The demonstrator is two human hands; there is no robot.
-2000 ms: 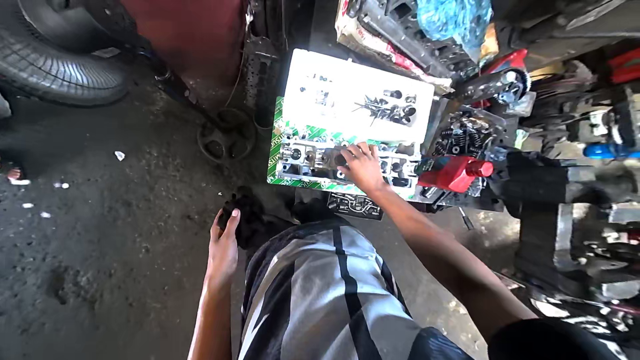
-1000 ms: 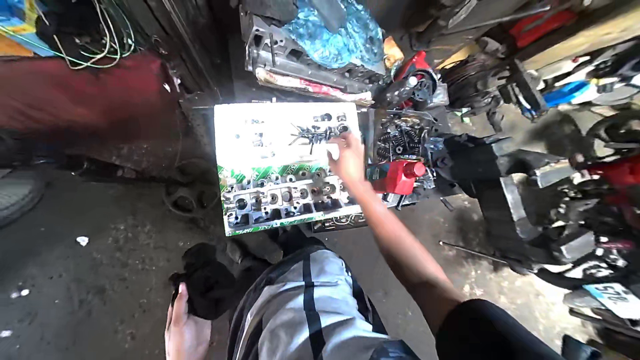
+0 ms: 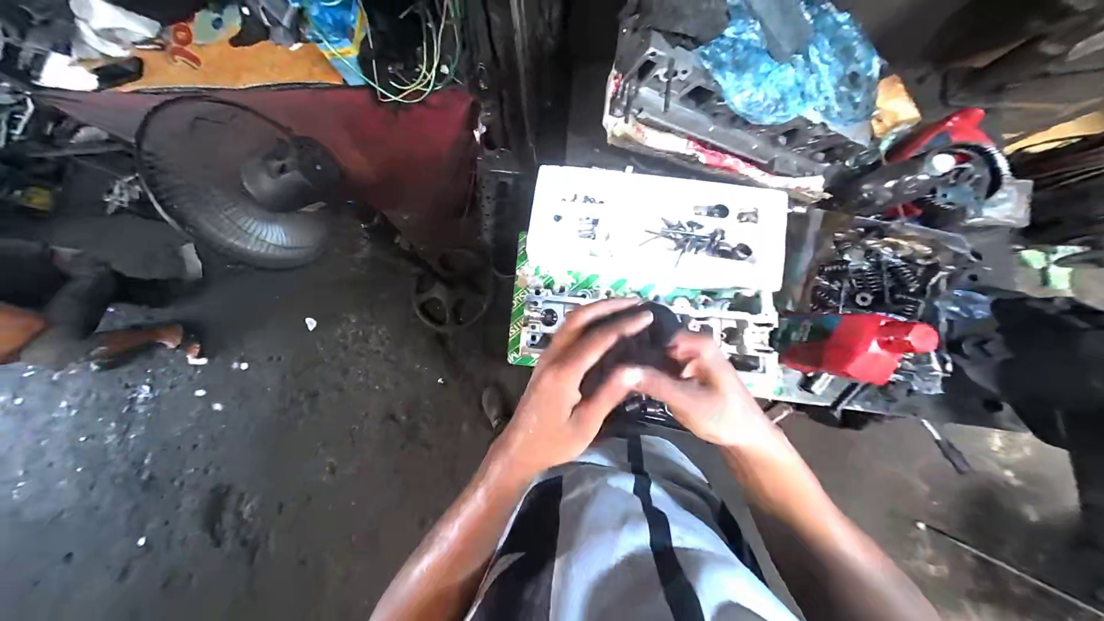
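A dark cloth (image 3: 628, 347) is bunched between my two hands, in front of my body. My left hand (image 3: 573, 384) grips it from the left, and my right hand (image 3: 703, 388) has its fingers on it from the right. Both hands partly cover a metal cylinder head (image 3: 742, 332) lying on a green and white printed box (image 3: 517, 332). Just beyond it is a white tray or lid (image 3: 595, 185) with small metal parts (image 3: 699, 240) on top.
To the right are a red bottle (image 3: 862, 347) and a bin of valve springs (image 3: 875, 276). An engine block or head (image 3: 673, 95) with blue plastic (image 3: 793, 69) stands behind. A fan (image 3: 250, 190) and a person's hand (image 3: 177, 338) are at the left.
My right hand has come away from the metal parts on the white surface to meet my left hand. The dark cloth has moved up from my left side and is now between both hands.
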